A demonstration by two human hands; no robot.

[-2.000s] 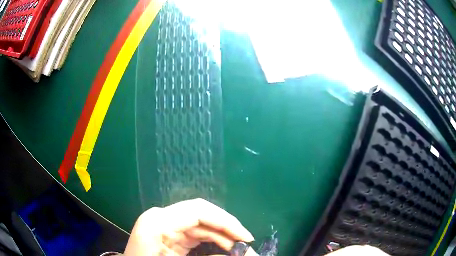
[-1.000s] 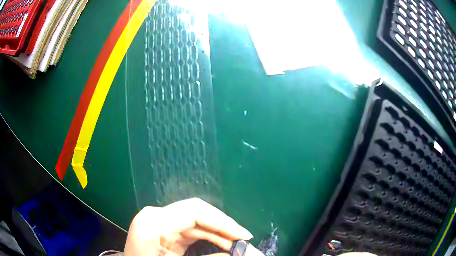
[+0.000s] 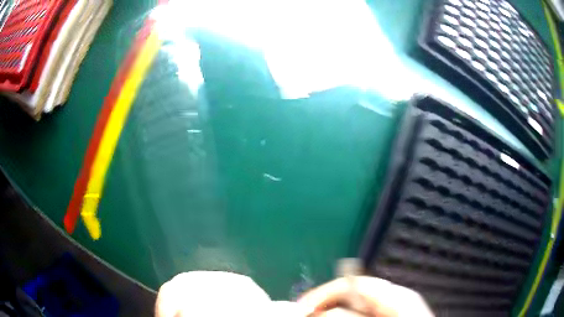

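Note:
My left hand (image 3: 210, 296) is at the bottom edge, cut off and blurred. Its fingertips and anything in them are hidden. My right hand (image 3: 371, 298) is beside it, also cut off and blurred, with bent fingers. A small pale blurred shape (image 3: 349, 267) stands up at its top; I cannot tell what it is. The clear carrier sheet (image 3: 179, 179) lies on the green mat above my left hand, its pattern smeared. A small clump of film scraps (image 3: 302, 282) lies between and behind my hands.
Near black tray (image 3: 470, 217) at right, with scalloped pockets; far black tray (image 3: 488, 43) behind it, holding pale parts. Glaring white sheet (image 3: 309, 56) at the back. Red and yellow tape (image 3: 114, 133) at left. Red tray (image 3: 21, 49) on stacked sheets (image 3: 65, 62), upper left. Blue bin (image 3: 71, 288) below.
The view has shifted and blurred, so the trays sit further left. My right hand has come in beside my left. The small dark part seen at my left fingertips no longer shows.

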